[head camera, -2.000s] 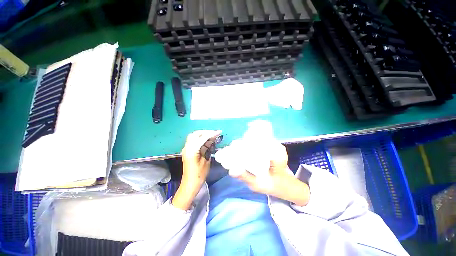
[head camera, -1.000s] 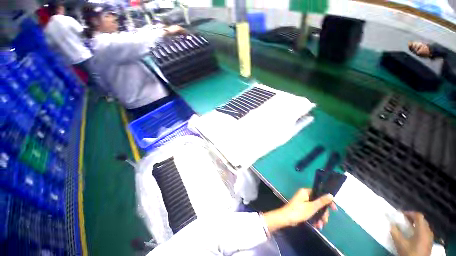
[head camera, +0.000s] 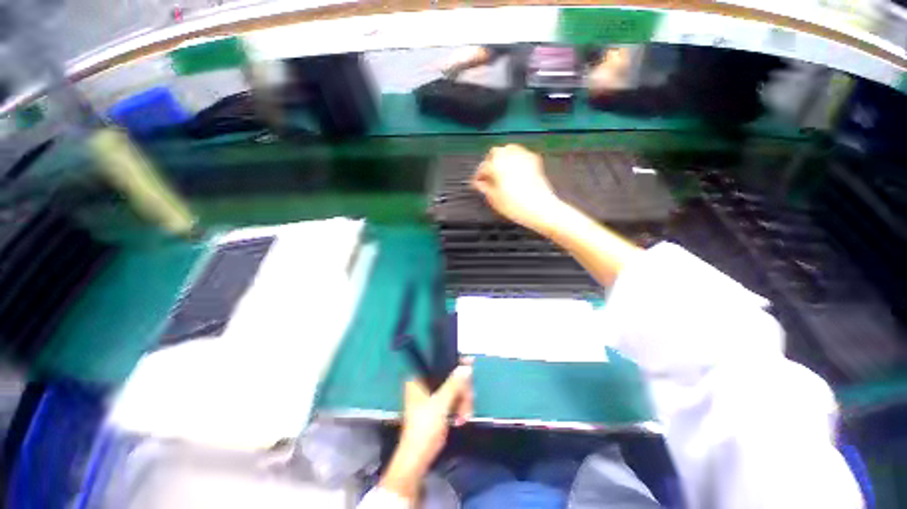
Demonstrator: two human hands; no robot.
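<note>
My left hand (head camera: 435,413) holds black housings (head camera: 438,348) upright and fanned at the bench's front edge, left of the white paper (head camera: 532,328); blur hides how many. My right hand (head camera: 515,182) is over the top left part of the stacked dark parts tray (head camera: 607,189), its fingers bent together; whether it pinches a small part cannot be told. The waiting housings (head camera: 221,286) lie in a row on the white sheets (head camera: 288,323) at the left.
Finished-work trays (head camera: 796,288) with black pieces stand at the right. A yellow-wrapped post (head camera: 144,184) stands at the far left. Another person's hands (head camera: 609,72) show across the line. A blue crate (head camera: 50,447) is at the lower left.
The view has swung back from the left aisle to the bench. My right hand has moved from beside the white paper up to the tray. My left hand still holds black housings.
</note>
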